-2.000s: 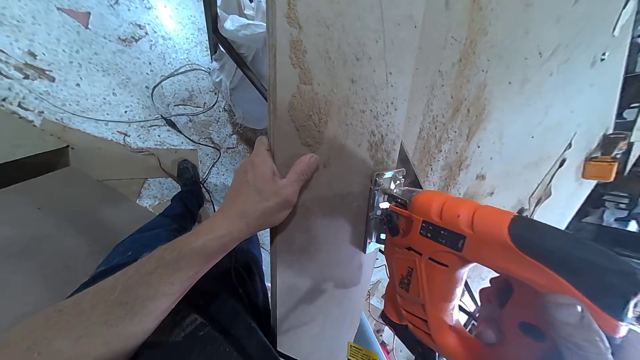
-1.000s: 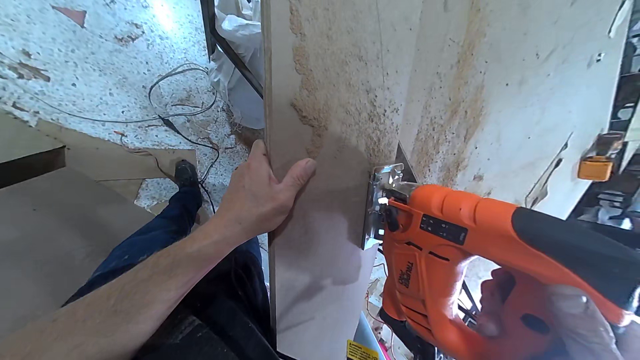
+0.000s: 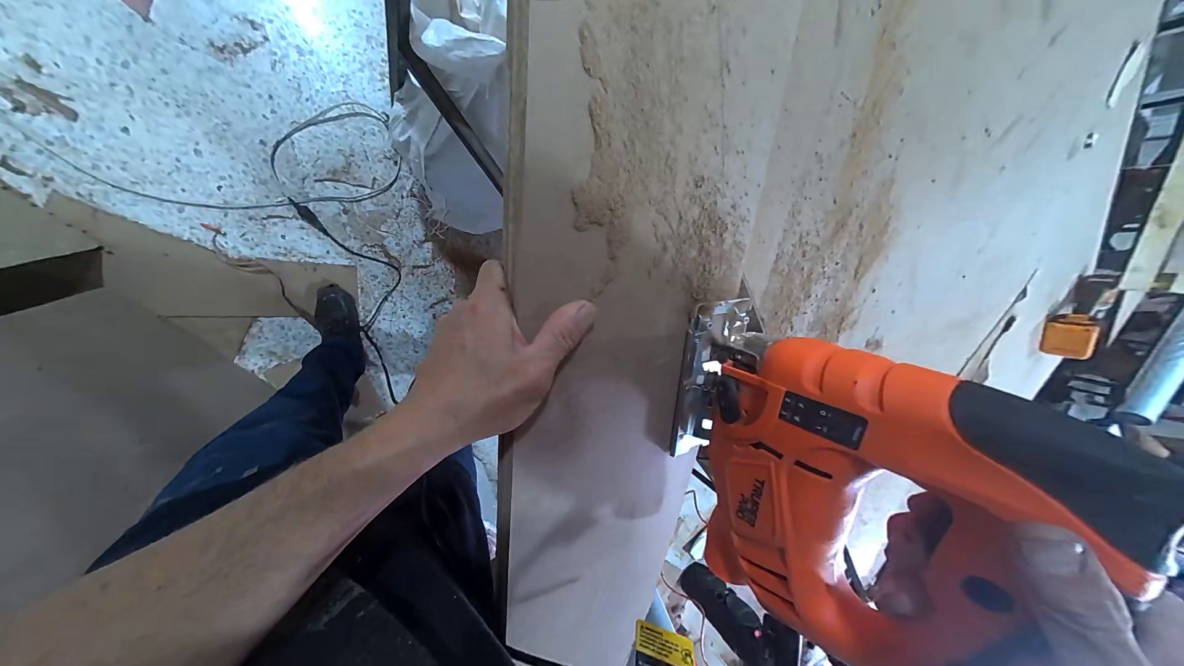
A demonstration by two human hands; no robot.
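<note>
My left hand (image 3: 504,361) grips the left edge of a wooden board (image 3: 583,536), thumb on its top face and fingers hidden past the edge. In my right hand (image 3: 1008,573) is the handle of an orange Truper jigsaw (image 3: 795,481) with black grip parts. Its metal base plate (image 3: 698,379) rests at the cut in the board, roughly mid-view. The blade is hidden. Brown sawdust (image 3: 675,176) lies scattered over the board ahead of the saw and on the sheet to its right.
A white plastic bag (image 3: 458,120) and a dark metal bar stand left of the board. Thin cables (image 3: 342,199) lie on the speckled floor by my shoe (image 3: 337,310). Panels (image 3: 120,444) lie at left. A yellow-orange object (image 3: 1070,336) sits at the right edge.
The jigsaw has moved slightly down along the board, and sawdust has shifted near it. My left hand holds the same place.
</note>
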